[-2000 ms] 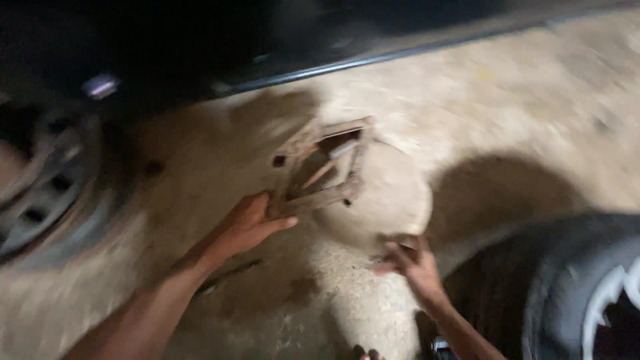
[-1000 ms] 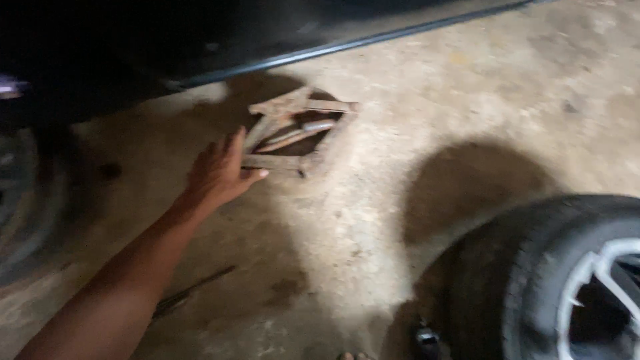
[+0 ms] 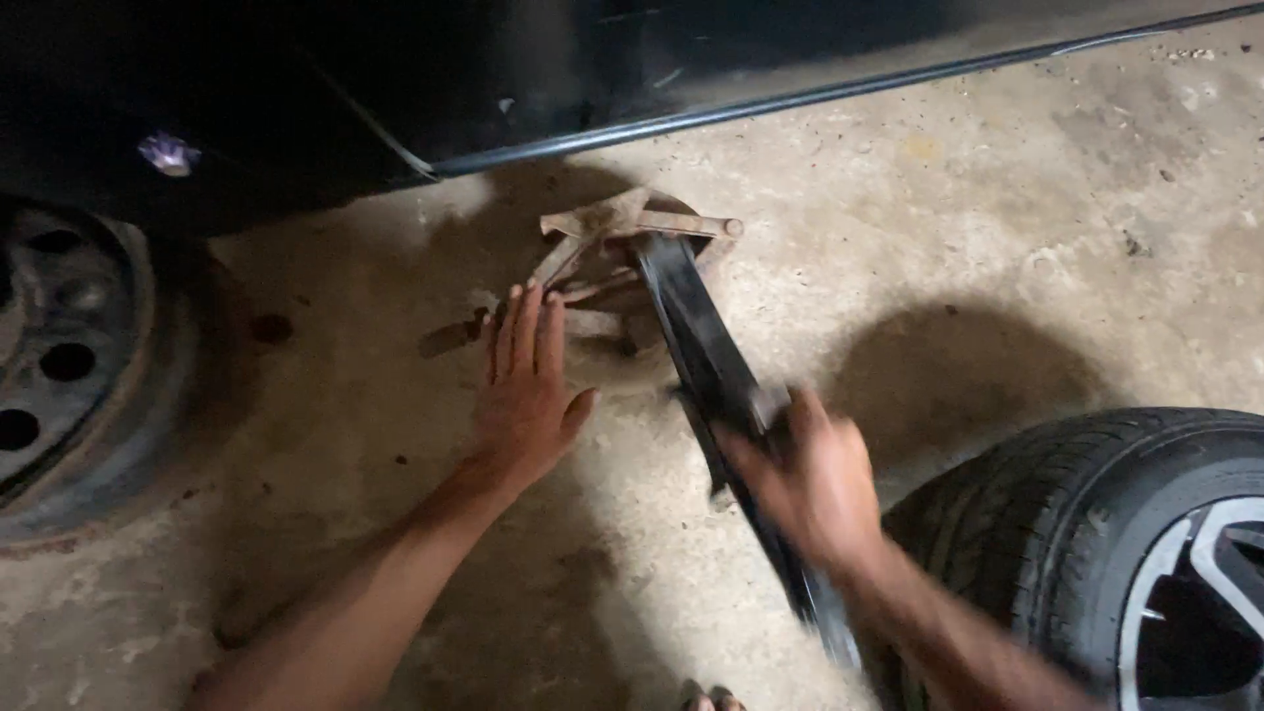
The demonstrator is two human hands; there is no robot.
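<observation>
A rusty metal scissor jack [image 3: 602,222] stands on the concrete floor beside the lower edge of a dark car body. My left hand [image 3: 523,385] lies flat with its fingertips at the jack's near left side, fingers straight and thumb apart. In my right hand [image 3: 815,474], which is motion-blurred, is a long black tool or bar [image 3: 706,346], its kind unclear. The far end of this black thing reaches over the right part of the jack, and its near end runs down past my right wrist.
The dark car body [image 3: 553,79] spans the top. A bare steel wheel [image 3: 74,365] is at the left. A tyre on an alloy rim [image 3: 1047,533] lies at the lower right. Toes show at the bottom edge, and concrete floor [image 3: 987,217] extends to the right.
My right hand, out of sight one second ago, is back in view with the long black thing. The round, pale object under it two seconds ago no longer shows. My left hand remains by the jack.
</observation>
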